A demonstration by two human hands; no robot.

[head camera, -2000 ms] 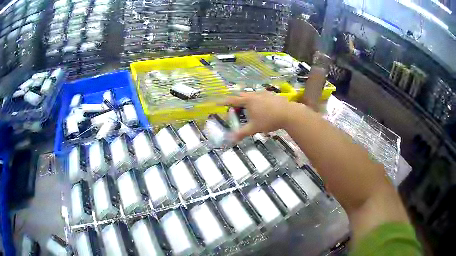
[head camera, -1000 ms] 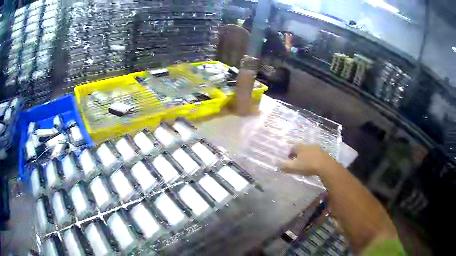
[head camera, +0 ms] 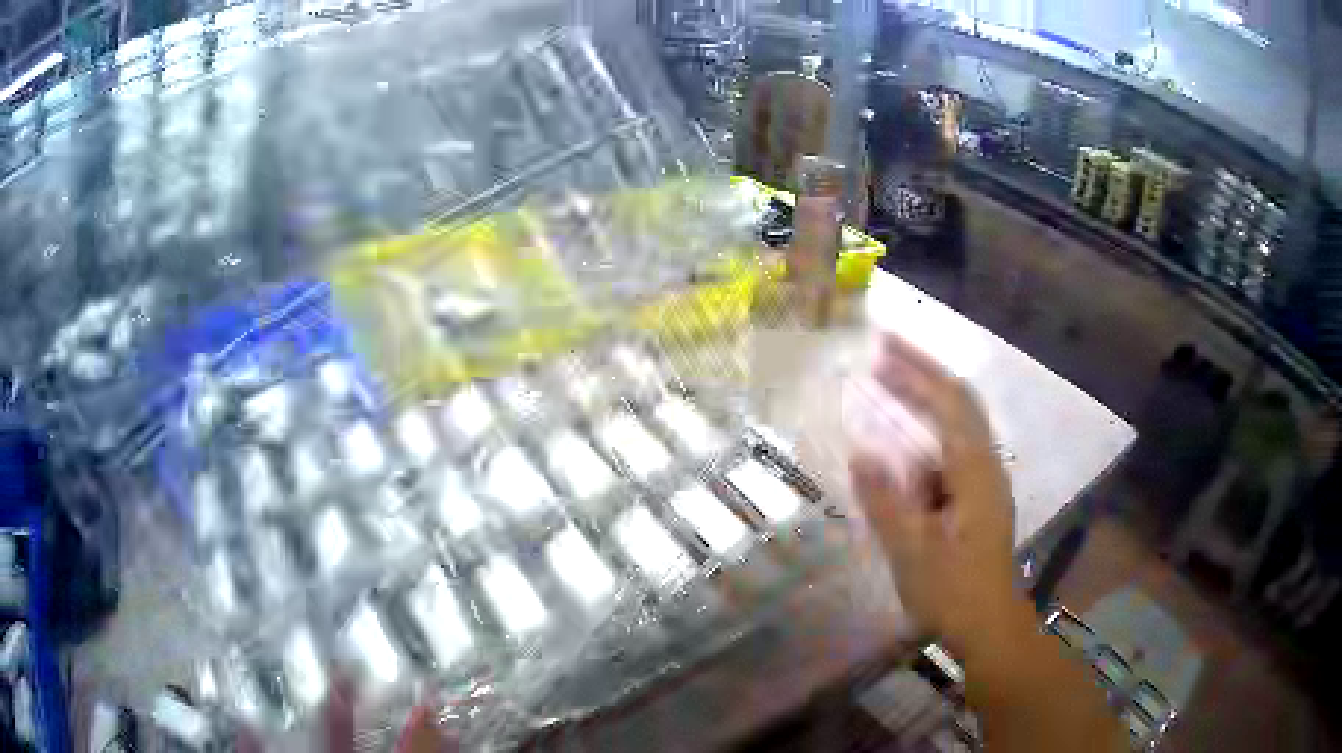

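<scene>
A thin clear tray [head camera: 537, 111], blurred, is raised and tilted over the bench, seen through in front of the bins and white units. Below it, a clear pocketed tray holds rows of white device units [head camera: 765, 490] with dark side strips. My right hand [head camera: 935, 478] is at the clear tray's right side, fingers curved and apart; blur hides whether it touches the tray. Only blurred fingertips of my left hand [head camera: 353, 724] show at the bottom edge, by the near left side of the trays; their grip is hidden.
Yellow bins [head camera: 858, 262] and a blue bin [head camera: 243, 331] stand behind the units. An upright post [head camera: 814, 243] rises at the bench's back. Another blue bin [head camera: 44, 647] is at far left. A lower tray [head camera: 1111, 669] shows below the bench's right edge [head camera: 1089, 434].
The clear tray has left the bench's right side and is now raised over the filled tray. My left fingertips have come into view. My right hand has moved slightly up. The view has shifted.
</scene>
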